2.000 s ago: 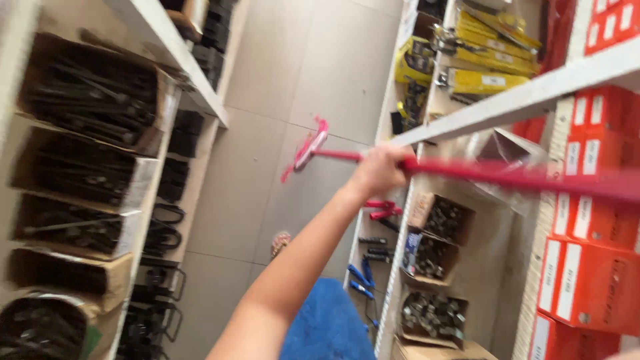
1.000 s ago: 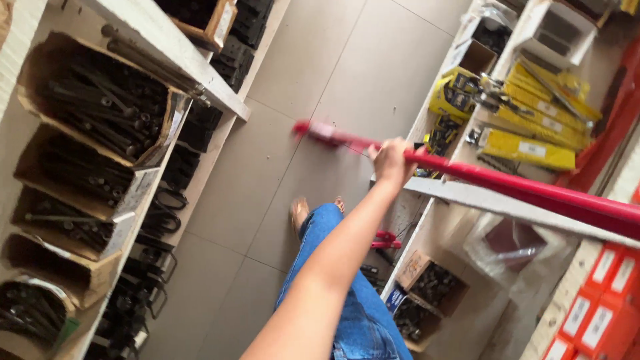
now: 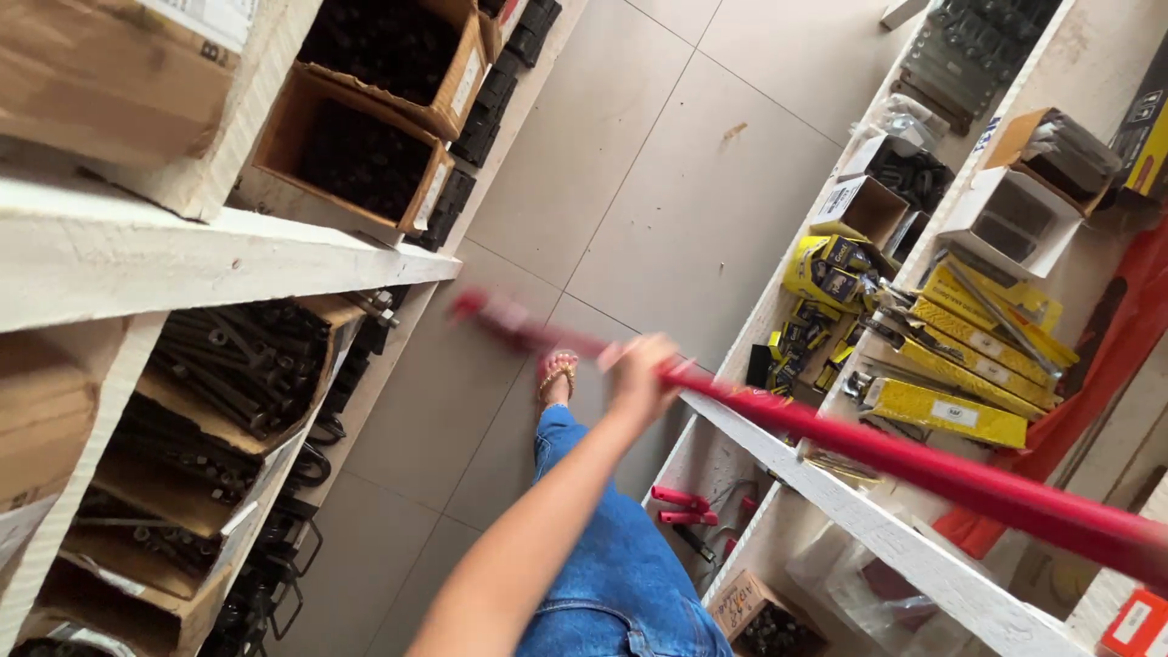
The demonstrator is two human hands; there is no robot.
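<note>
My left hand (image 3: 643,376) is closed around a long, glossy red pole (image 3: 849,433), with the forearm reaching up from the bottom edge. The pole slants from the right edge down toward the tiled floor, passing over the right-hand shelves. Its far end (image 3: 493,315) is a red head blurred by motion, near the left shelf's base, so its shape cannot be told. Just below that end is my sandalled foot (image 3: 557,370), with a blue-jeans leg (image 3: 607,557) behind it. My right hand is not in view.
White shelving (image 3: 365,265) on the left holds cardboard boxes of bolts (image 3: 246,365). Shelves on the right hold yellow packets (image 3: 949,406), small boxes (image 3: 1013,219) and red-handled tools (image 3: 684,506). A tiled aisle (image 3: 675,182) runs between them.
The view has shifted considerably along the aisle. A foot and more of the jeans have come into sight since the oldest frame. My left hand has stayed on the red pole.
</note>
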